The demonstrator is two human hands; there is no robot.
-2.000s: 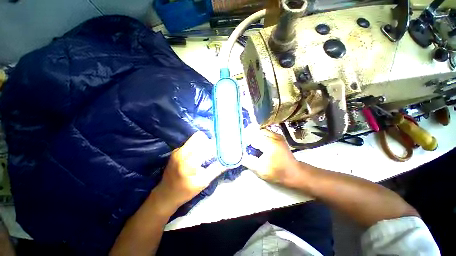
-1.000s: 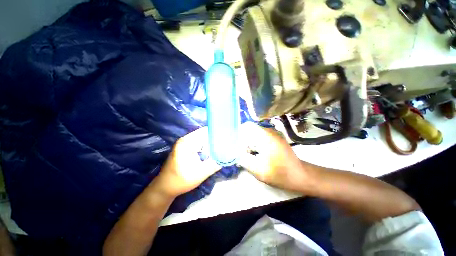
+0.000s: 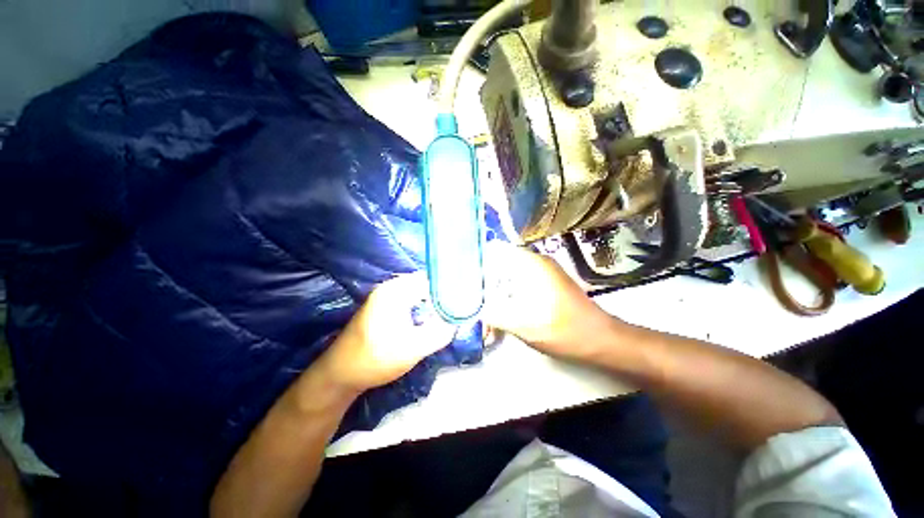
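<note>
A glossy navy puffer jacket (image 3: 193, 233) lies over the left of the white table. A small bunched navy part of its edge (image 3: 468, 345) shows below the lamp, between the hands. My left hand (image 3: 387, 329) holds the jacket edge, with a bit of navy showing at its fingers. My right hand (image 3: 537, 304) is just right of the lamp, its fingers closed at the same edge. The lit work lamp (image 3: 454, 228) hangs over the hands and hides several fingertips. Glare washes out the rest, and no tool can be made out in the fingers.
The cream sewing machine (image 3: 648, 111) fills the upper right. Black snips (image 3: 706, 270), a brown-orange loop handle (image 3: 800, 288), a yellow-handled screwdriver (image 3: 846, 261) and a pink-handled tool (image 3: 750, 225) lie right. A blue bin (image 3: 363, 18) stands behind. The white table's front edge (image 3: 405, 425) curves below.
The view shifted, then mostly shifted back. Both hands stay at the jacket edge. The navy bit at my right fingers no longer shows, and the bunched navy part now shows between the hands.
</note>
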